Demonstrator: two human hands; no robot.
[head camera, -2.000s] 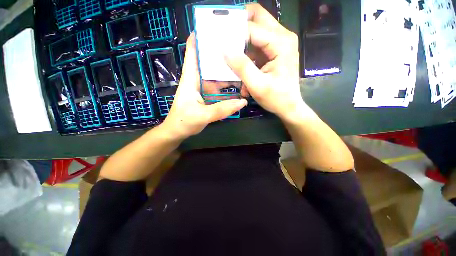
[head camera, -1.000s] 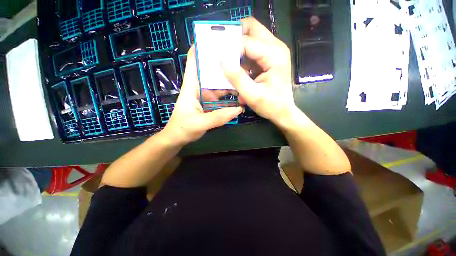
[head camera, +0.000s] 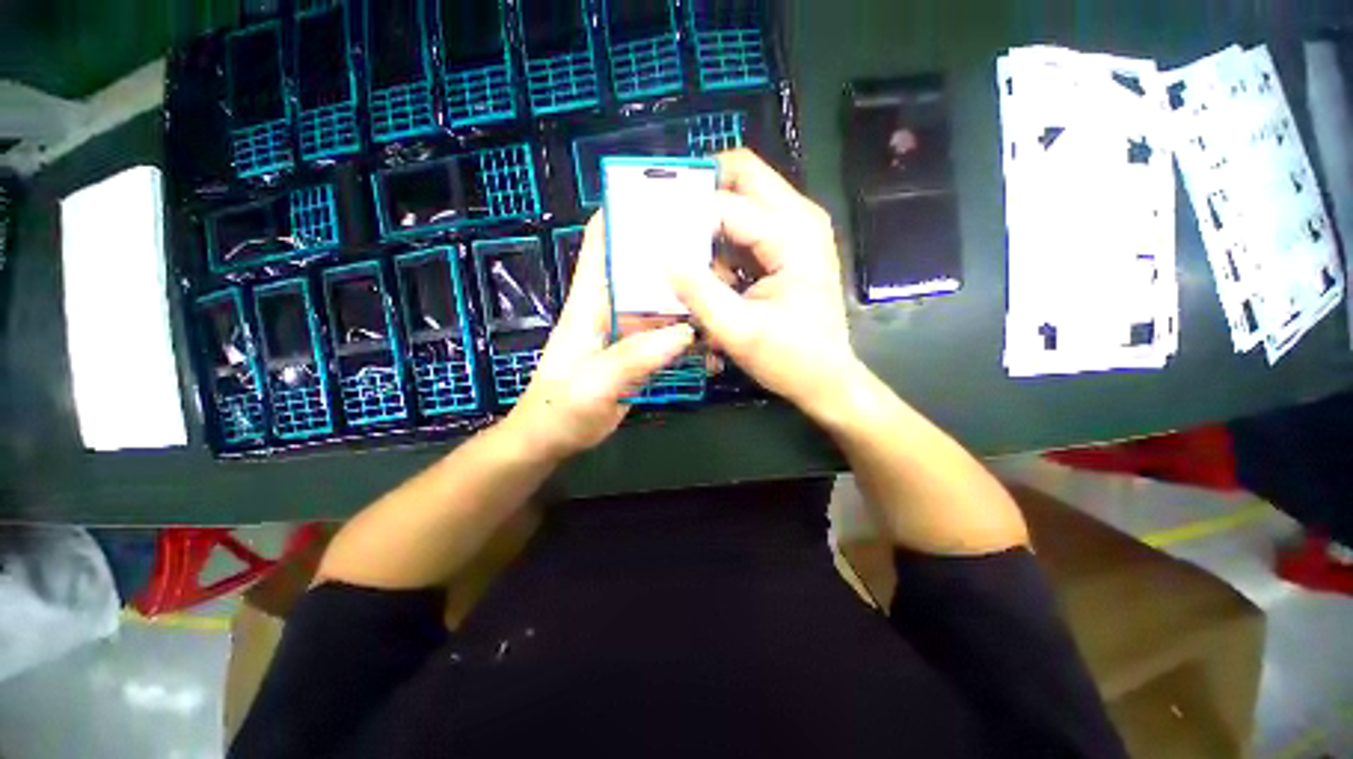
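Note:
A phone front housing (head camera: 616, 319) with a teal-blue edge is held up over the front right part of the housing tray. A white screen adhesive (head camera: 653, 223) with a small dark slot near its top covers its upper part. My left hand (head camera: 582, 363) grips the housing along its left side and lower end. My right hand (head camera: 772, 289) holds its right side, with fingers behind and the thumb on the white surface. The fingers hide the housing's lower part. The housing tray (head camera: 193, 274) lies below with rows of teal-edged housings, some turned sideways.
A fresh sheet stack (head camera: 125, 312) lies left of the tray. A dark phone-sized item (head camera: 908, 186) lies right of it. Two piles of spent sheets, one nearer (head camera: 1091, 223) and one farther right (head camera: 1254, 200), lie beyond. Red stools and cardboard boxes (head camera: 1039, 593) stand below the bench.
The bench, tray and hands appear lower in the picture, showing more of the tray's back row. Both hands still hold the housing, with the right thumb slightly lower on the white surface.

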